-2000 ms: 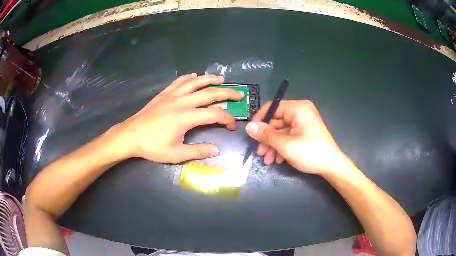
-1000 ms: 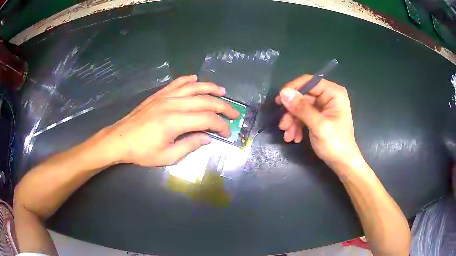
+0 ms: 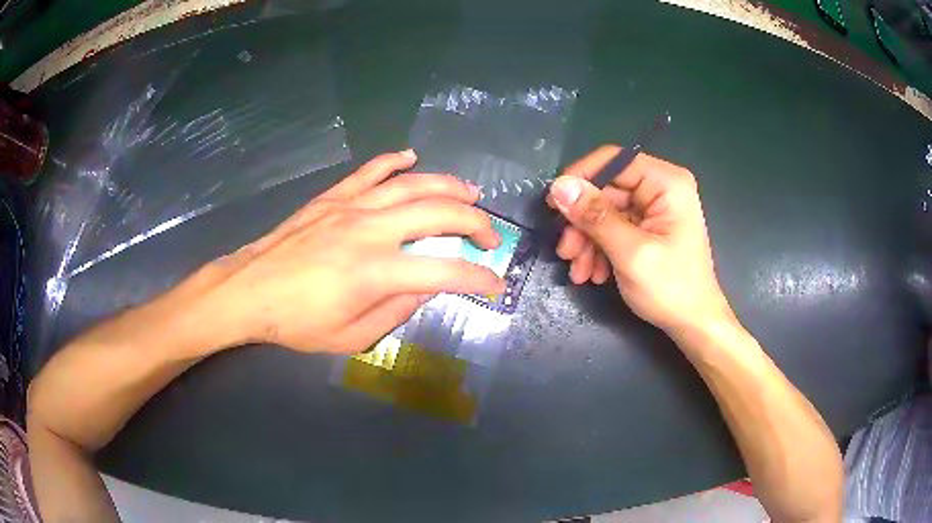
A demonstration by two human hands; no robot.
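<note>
A green circuit board (image 3: pixel 503 240) in a black frame (image 3: pixel 529 268) lies tilted on the dark green mat. My left hand (image 3: pixel 368 250) lies over its left part and holds it down, with a fingertip near the frame's lower right corner, where a small amber bit shows. My right hand (image 3: pixel 644 230), right of the frame, holds black tweezers (image 3: pixel 616 167); their tip is too dark to make out. Amber tape pieces (image 3: pixel 429 386) lie at the near end of a clear plastic strip (image 3: pixel 491 133) that runs under the unit.
A second, creased clear film (image 3: pixel 204 153) lies on the mat at the left. The mat's worn pale edge (image 3: pixel 133 43) curves along the far side. A brown-red object (image 3: pixel 20 138) stands at the left rim. Striped cloth (image 3: pixel 894 460) shows at the lower right.
Since two seconds ago the unit has turned and sits lower on the strip. Since one second ago a left fingertip has moved onto its lower right corner, and my right hand has moved slightly left.
</note>
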